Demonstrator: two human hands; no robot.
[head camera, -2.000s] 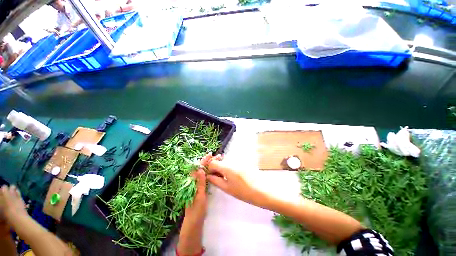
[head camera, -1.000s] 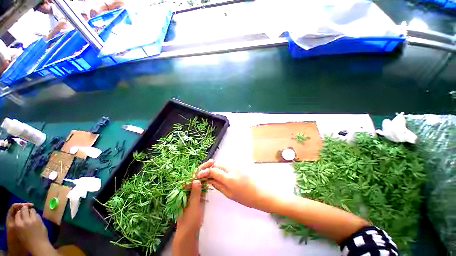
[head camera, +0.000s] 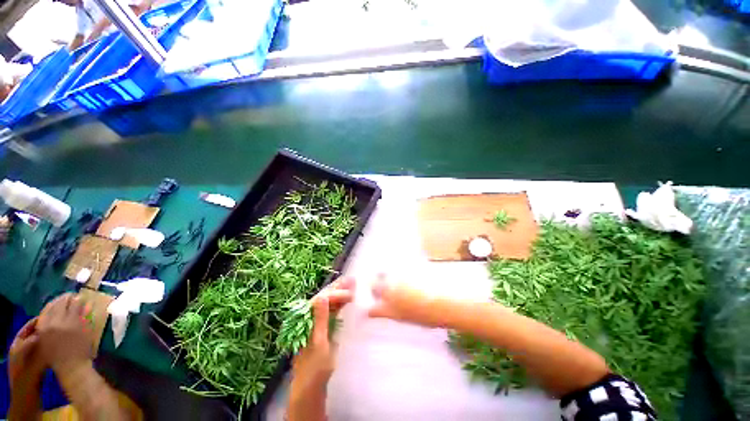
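My left hand (head camera: 322, 316) is at the right edge of the black tray (head camera: 168, 308), with green leaf sprigs (head camera: 296, 322) showing at its fingers; it appears to hold them. My right hand (head camera: 391, 298) is blurred, just right of my left hand and apart from it, over the white sheet (head camera: 382, 374). Whether it holds anything cannot be told. Green stems (head camera: 271, 271) fill much of the tray. The pile of leaf sprigs (head camera: 608, 296) lies at the right, partly behind my right forearm. A white glue cap (head camera: 479, 246) and one sprig (head camera: 501, 218) are on the cardboard pad (head camera: 444, 222).
Another person's hands (head camera: 62, 333) are at the lower left, near cardboard pieces (head camera: 89, 261) and white tissue (head camera: 136, 292). A clear plastic bag (head camera: 724, 271) and white wad (head camera: 660, 209) are at the right. Blue crates (head camera: 576, 69) stand beyond the green surface (head camera: 395, 136).
My right hand has moved right, away from my left hand; they were together before. My left hand has stayed near the tray's edge. The other person's hands have moved up and right.
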